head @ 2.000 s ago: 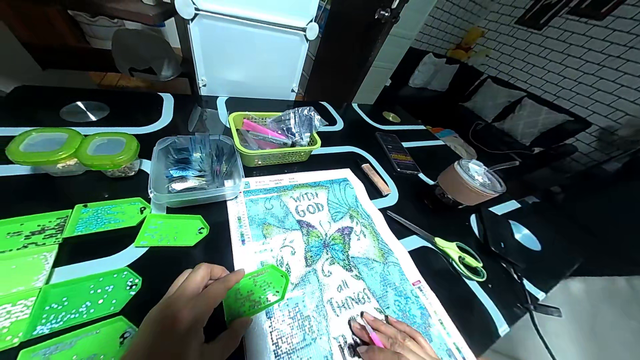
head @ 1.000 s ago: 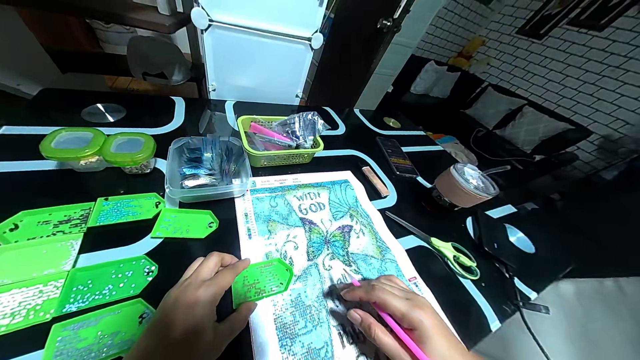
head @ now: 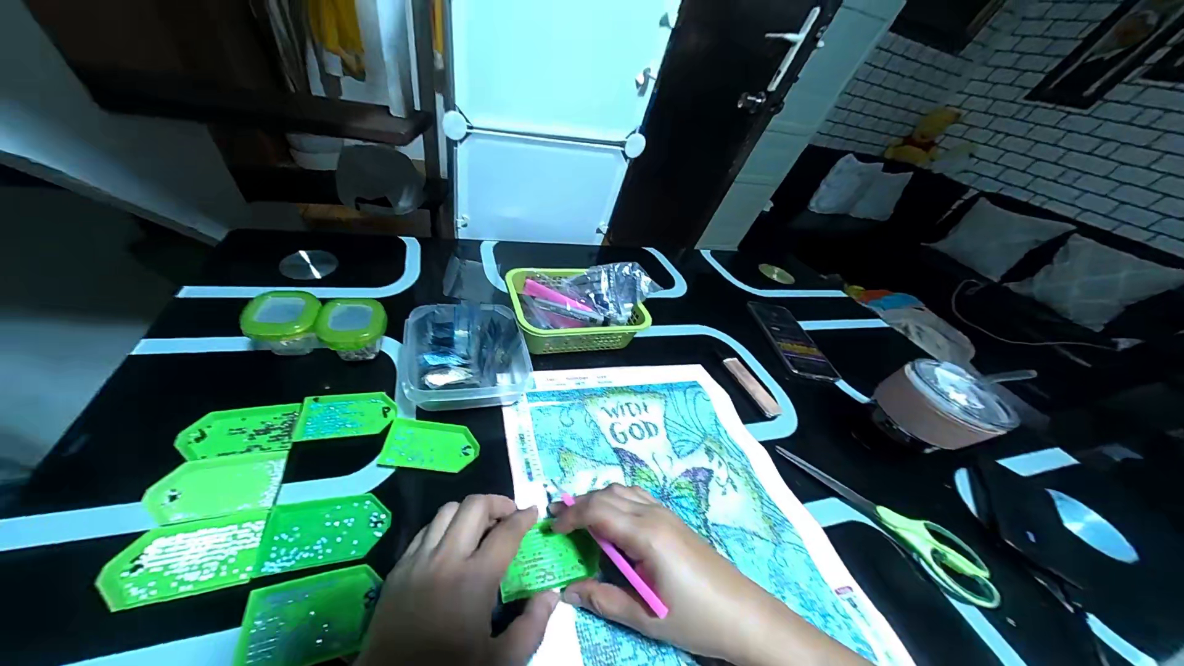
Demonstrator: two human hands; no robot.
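Observation:
My left hand (head: 462, 573) grips a small green plastic tray (head: 548, 561) by its left side, over the lower left edge of a diamond painting canvas (head: 740, 499). Small beads lie in that tray. Between the fingers of my right hand (head: 647, 564) is a pink applicator pen (head: 629, 578), tilted, its upper end near my index finger; these fingers also meet the tray's right side. The canvas shows a butterfly and lettering on blue. More green bead trays lie to the left, among them one with pale beads (head: 324, 532) and a separate one (head: 430, 446).
Behind the canvas stand a clear plastic container (head: 462, 398) and a green basket (head: 583, 340) with bags. Two green-lidded tubs (head: 351, 319) sit back left. On the right lie green-handled scissors (head: 911, 532), a phone (head: 794, 340) and a lidded cup (head: 939, 407).
My right hand, with the pink pen, has moved from the lower canvas up and left to the green tray in my left hand. The view has tilted upward.

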